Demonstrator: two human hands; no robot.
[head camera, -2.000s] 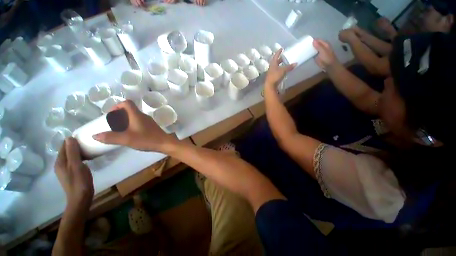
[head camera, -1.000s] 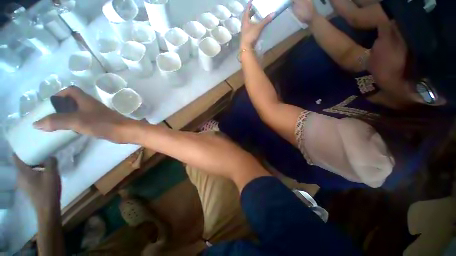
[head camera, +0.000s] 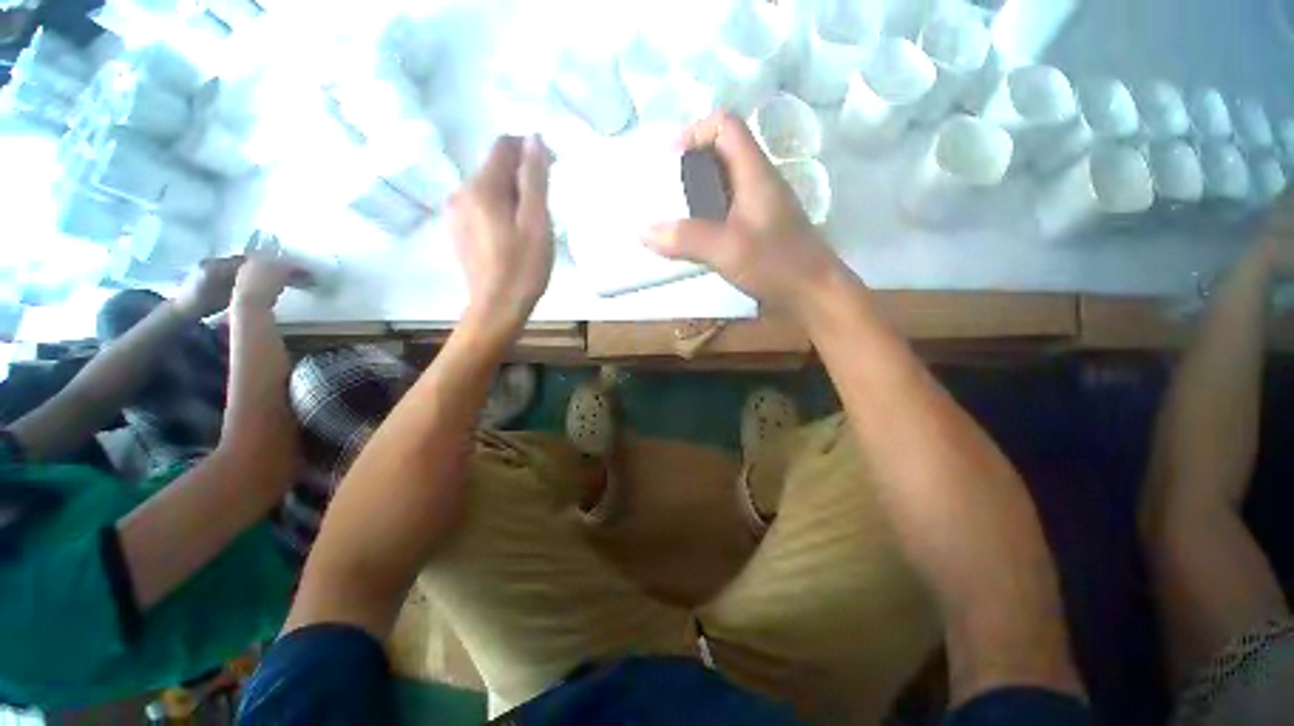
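Observation:
A white container (head camera: 617, 206) lies on its side between my hands, washed out by glare, with its dark open end facing right. My right hand (head camera: 745, 213) grips it around that dark end, thumb below and fingers above. My left hand (head camera: 504, 227) is at its left end, fingers together and pointing up; glare hides whether it touches the container. Standing white open containers (head camera: 972, 149) are clustered beyond and to the right of my right hand, rims up.
Many shiny white pieces (head camera: 128, 156) are piled at the left of the white table. The brown table edge (head camera: 908, 315) runs across in front of me. Another person's hands (head camera: 256, 284) are at the left edge; another person's arm (head camera: 1213, 383) is at the right.
The view has swung left and down, so my lap and the person at left now show. My right hand still holds the container; my left hand's fingers have straightened beside it.

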